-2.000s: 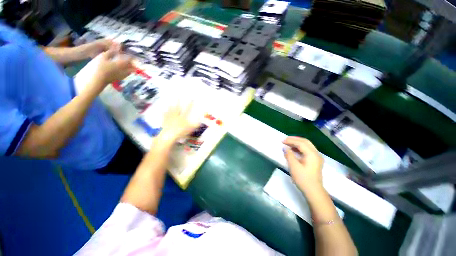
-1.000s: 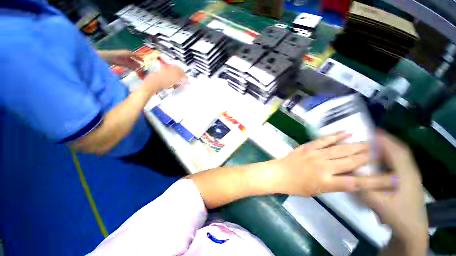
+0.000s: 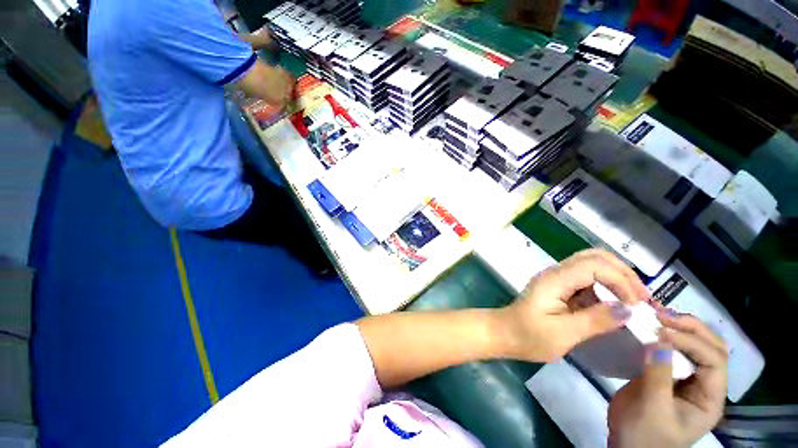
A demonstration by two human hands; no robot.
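Note:
A white retail carton (image 3: 617,352) is held end-on at the right, over the bench edge. My left hand (image 3: 569,306) grips it from the left, with thumb and fingers at its small white end flap (image 3: 643,322). My right hand (image 3: 674,385) grips it from the right, with its thumb at the same end. Most of the carton is hidden by my hands. Two cartons with blue ends (image 3: 357,229) lie side by side on the poster sheet (image 3: 448,219) at the left.
White cartons (image 3: 612,226) lie loose on the green belt at the right. Stacks of grey-black inserts (image 3: 529,131) stand across the poster table. Flattened brown cardboard (image 3: 735,66) is at upper right. A white sheet (image 3: 569,404) lies near my body. A person in blue (image 3: 175,114) stands at the left.
The carton has come nearer my body and is turned end-on, with both hands now at its end. The co-worker appears farther up and left as the view has shifted.

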